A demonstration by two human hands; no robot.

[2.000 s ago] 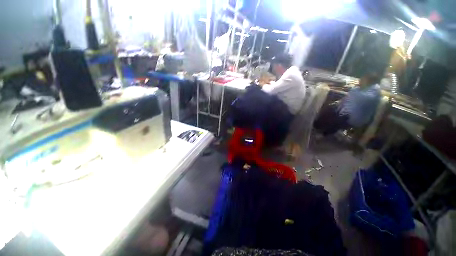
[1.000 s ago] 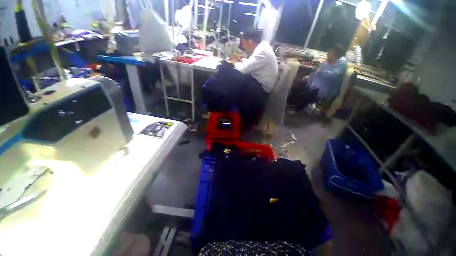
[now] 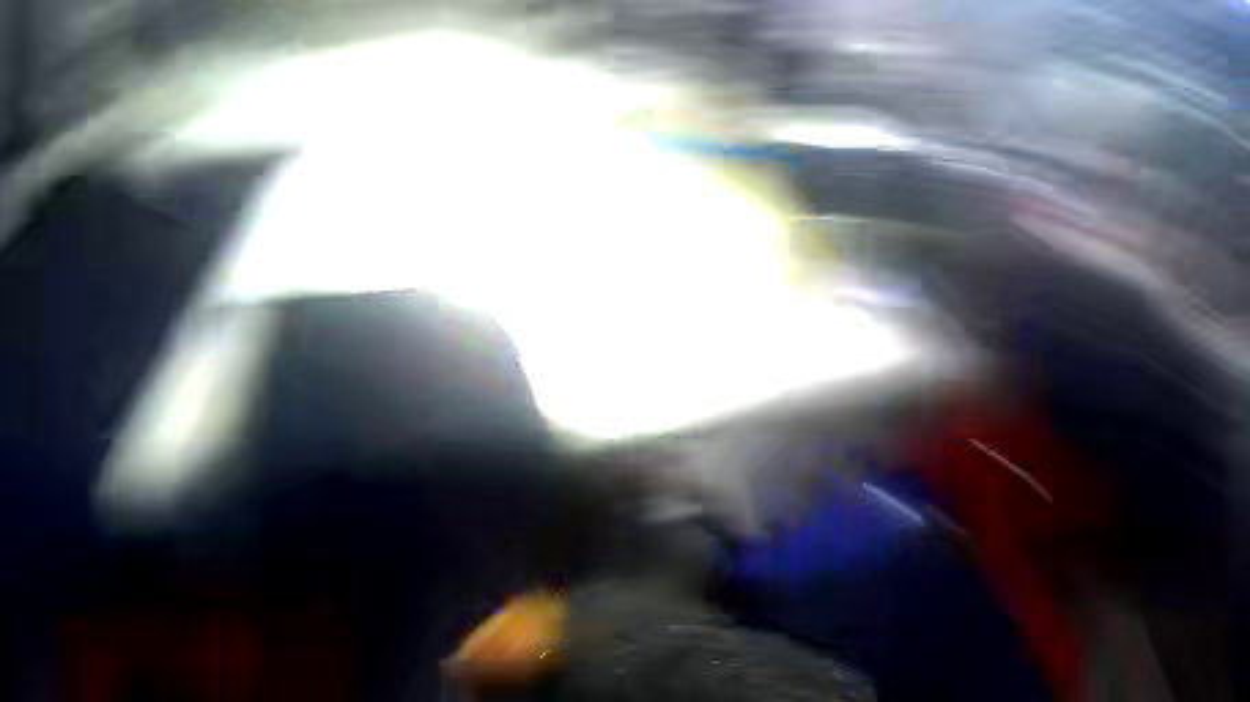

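Observation:
The view is strongly blurred. The machine table (image 3: 617, 343) is a white glare across the middle, and the sewing machine cannot be made out in it. Dark cloth (image 3: 384, 377) overlaps the table's near edge at left. Speckled grey fabric (image 3: 699, 651) shows at the bottom centre. A small orange shape (image 3: 514, 642) lies beside it, too blurred to name. Neither of my hands can be made out.
A blue basket (image 3: 823, 542) with dark contents is at the lower right of the table. A blurred red basket (image 3: 1001, 473) is beyond it. A dull red patch (image 3: 206, 658) shows at the lower left.
The camera has swung left, so the table glare now fills the middle. The baskets have shifted right in view, and the seated people can no longer be made out.

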